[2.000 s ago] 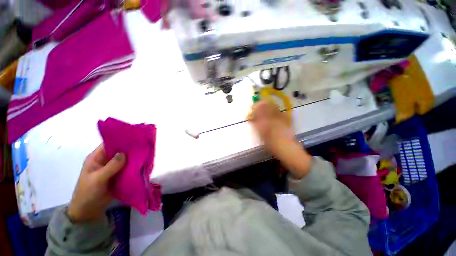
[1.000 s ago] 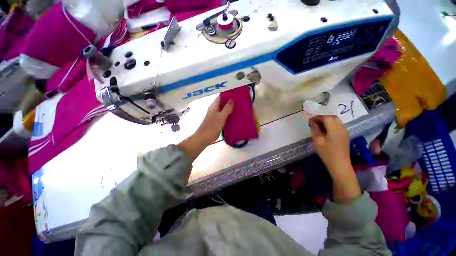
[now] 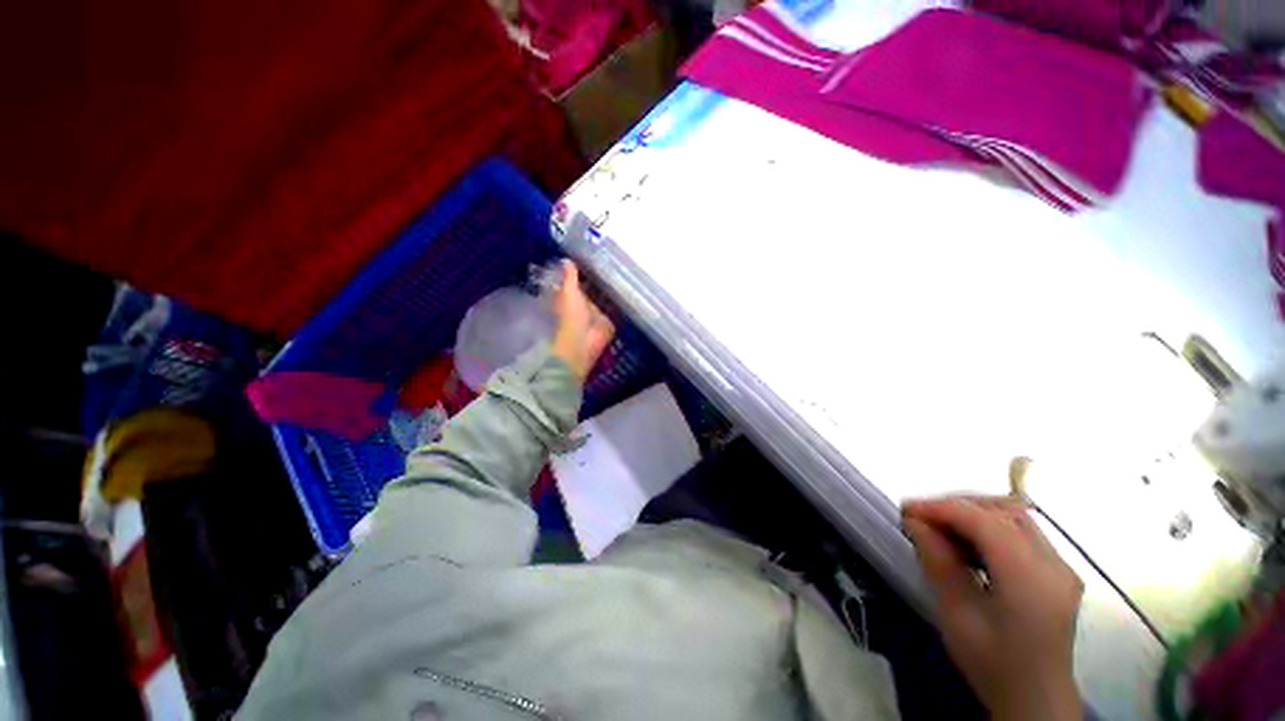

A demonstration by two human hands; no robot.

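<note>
My left hand (image 3: 581, 333) is over the blue basket (image 3: 313, 496) beside the table's left corner. Its fingers are partly hidden and a pale, see-through scrap shows by them; whether it grips this is unclear. My right hand (image 3: 1003, 580) is at the table's front edge with its fingers curled; I cannot see whether anything is in them. A magenta piece (image 3: 1243, 682) lies at the lower right frame edge, next to a green scissor handle (image 3: 1187, 662). Part of the white sewing machine head (image 3: 1254, 434) shows at the right edge.
Large magenta panels with white edges (image 3: 986, 85) lie at the table's back. The basket holds a magenta scrap (image 3: 327, 403) and a round translucent object (image 3: 502, 335). A white sheet (image 3: 626, 462) is below the table edge. Red cloth (image 3: 282, 141) hangs behind the basket.
The view has turned left. My left hand has let go of the magenta piece and moved from the machine to the basket. My right hand stays near the table's front edge.
</note>
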